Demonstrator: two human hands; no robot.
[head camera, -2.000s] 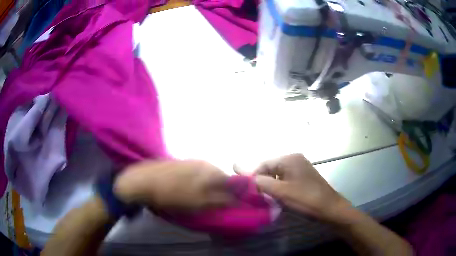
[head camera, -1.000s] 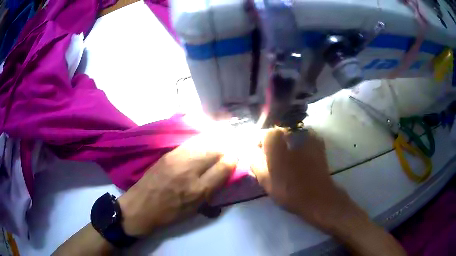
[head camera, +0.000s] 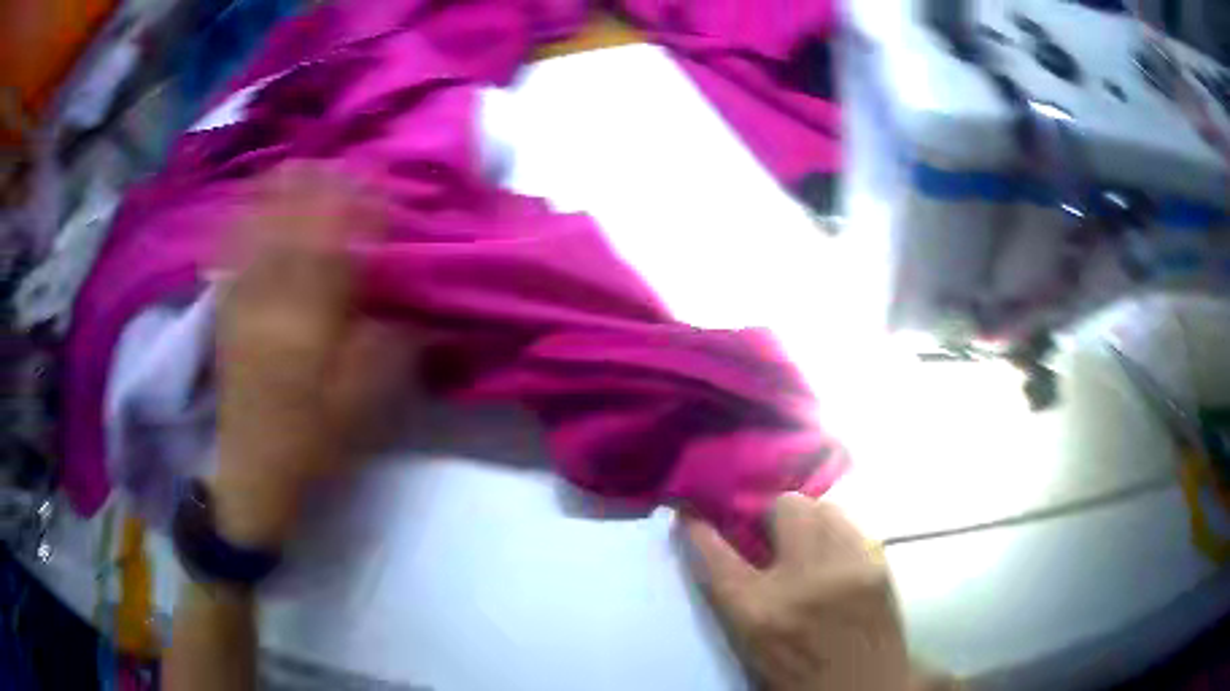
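The magenta garment (head camera: 540, 297) lies across the left and middle of the table, its right end in front of the glare below the machine head. My right hand (head camera: 803, 594) pinches that end near the front edge, left of the needle area. My left hand (head camera: 290, 338) is blurred over the garment's left part, with a dark watch on the wrist; whether it grips cloth cannot be told. A pale lilac part of the garment (head camera: 169, 385) shows beside it. The white sewing machine head (head camera: 971, 230) with a blue stripe is blurred at the upper right.
The scissors (head camera: 1201, 506) lie at the right edge, partly cut off, with a yellow handle showing. More magenta fabric (head camera: 769, 68) lies at the back beside the machine. The white table (head camera: 499, 594) has a curved front edge. Orange and blue items are blurred at the upper left.
The garment end has left the needle area and moved towards the front. My left hand has moved far left and up, away from my right hand. The view has shifted left.
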